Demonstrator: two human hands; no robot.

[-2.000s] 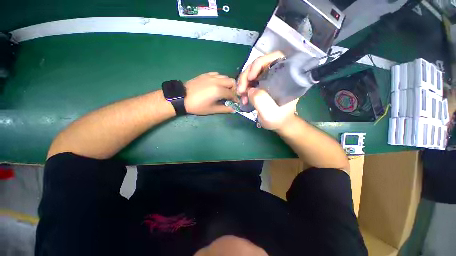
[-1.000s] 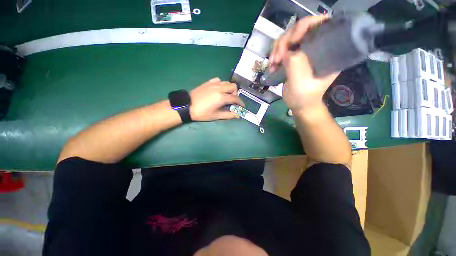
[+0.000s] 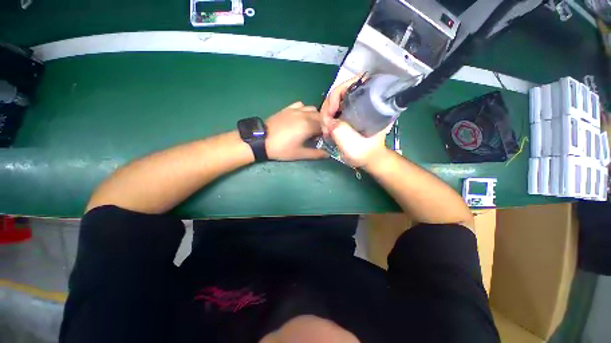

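My right hand (image 3: 355, 137) is closed around the grey electric screwdriver (image 3: 370, 106), its black cable running up to the right. The driver's tip is hidden behind my fingers, over the white housing. My left hand (image 3: 293, 134) holds the housing down on the bench. Most of the housing is covered by my hands; a bit of the green circuit board (image 3: 328, 146) shows between them. A small white ring (image 3: 358, 175) lies at the housing's near corner. The screw feeder (image 3: 385, 50) stands just beyond my right hand.
A cooling fan (image 3: 474, 129) lies right of my hands. Stacked white housings (image 3: 566, 139) stand at the right end. A single white housing (image 3: 478, 191) lies at the near edge above a cardboard box (image 3: 532, 261). Another housing (image 3: 217, 12) lies beyond the white stripe (image 3: 194, 43).
My right hand and the screwdriver have moved from the feeder's pickup area back to the housing, now largely covering it. My left hand stays on the housing.
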